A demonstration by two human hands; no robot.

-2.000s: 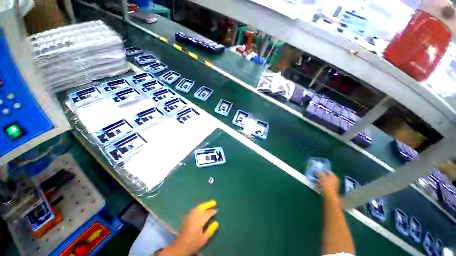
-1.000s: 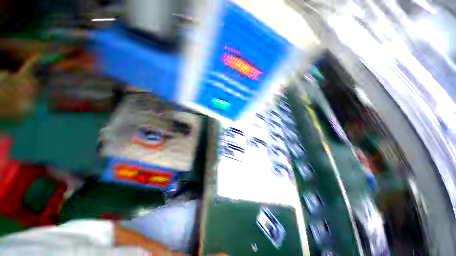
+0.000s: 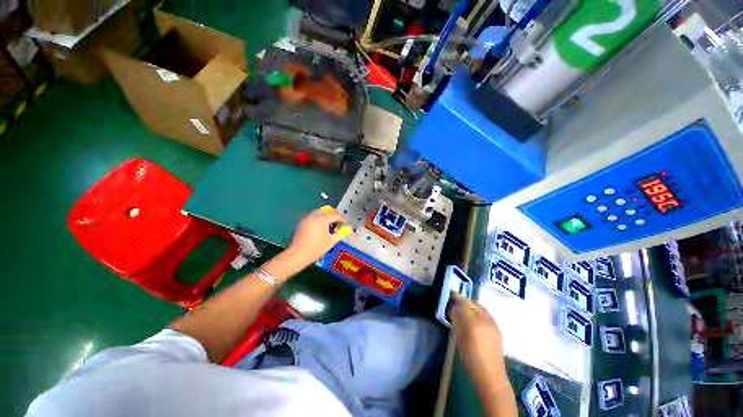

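Observation:
My right hand [image 3: 475, 326] holds one flat panel [image 3: 455, 295] with a pale-blue border, tilted, at the bench edge right of the press base. My left hand [image 3: 322, 234], with yellow finger cots, is at the left corner of the perforated base plate [image 3: 417, 259], its fingers apart and nothing seen in them. Another panel [image 3: 391, 219] lies in the orange-brown fixture [image 3: 380, 231] on the plate, at the press head [image 3: 414, 186]. The blue press base has a red label [image 3: 368, 274] with yellow arrows.
The controller [image 3: 644, 195] shows red digits above at right. The laid-out sheet [image 3: 529, 313] with panels and the conveyor [image 3: 633, 358] are at right. A red stool [image 3: 134, 220], an open carton [image 3: 183, 85] and a second machine [image 3: 305, 102] are at left.
The view has swung left from the green bench and conveyor to the press. My right hand, earlier at a panel on the conveyor, now holds a panel near the press; my left hand is beside the base plate.

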